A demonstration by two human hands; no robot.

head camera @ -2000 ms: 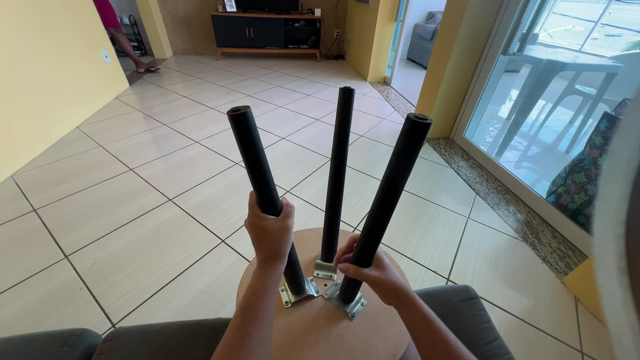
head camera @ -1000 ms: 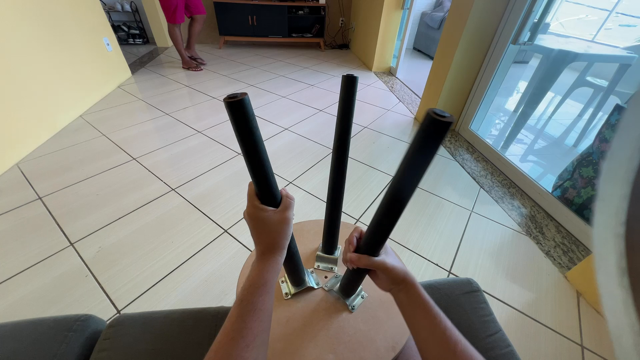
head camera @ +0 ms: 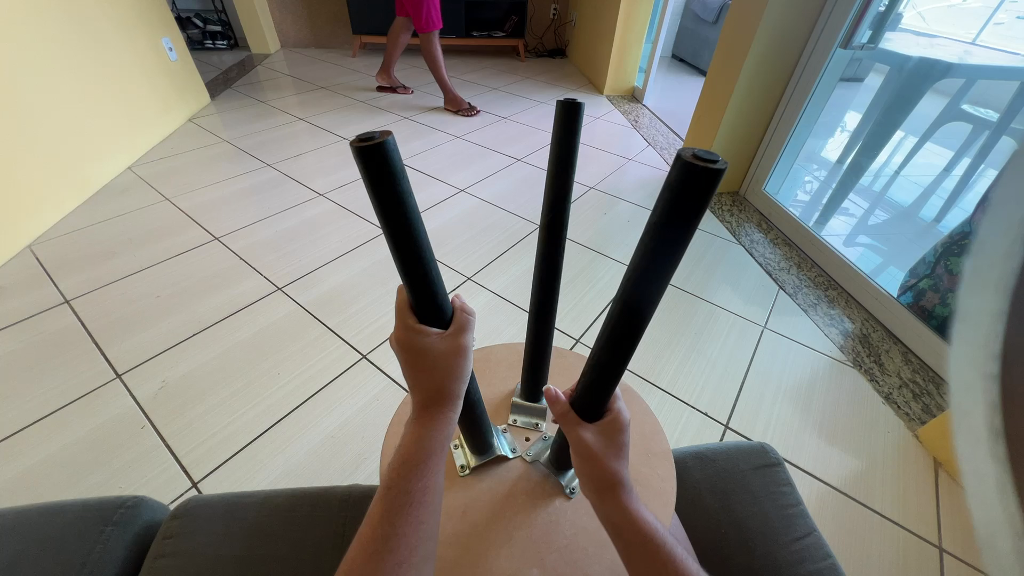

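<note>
A round wooden board (head camera: pixel 520 528) lies at the bottom centre, with three black legs rising from metal brackets on its face. My left hand (head camera: pixel 436 352) is closed around the middle of the left black leg (head camera: pixel 400 216). Lower down, my right hand (head camera: pixel 596 440) grips the right black leg (head camera: pixel 648 272) near its bracket (head camera: pixel 556 466). Nobody touches the far black leg (head camera: pixel 554 240), which stands nearly upright in its bracket (head camera: pixel 528 410). The left leg's bracket (head camera: pixel 484 452) shows screws at its corners. My right palm and some fingers are hidden behind the leg.
Grey cushions (head camera: pixel 264 528) flank the board. Beyond it, a person in sandals (head camera: pixel 424 56) is on the tiled floor (head camera: pixel 240 240) before a dark cabinet (head camera: pixel 480 20). A glass sliding door (head camera: pixel 880 136) is at the right, and a yellow wall (head camera: pixel 88 96) at the left.
The other person has moved rightward across the far floor, from the doorway side to in front of the cabinet. Both my hands keep hold of the same legs; the right leg's top leans slightly farther right than two seconds ago.
</note>
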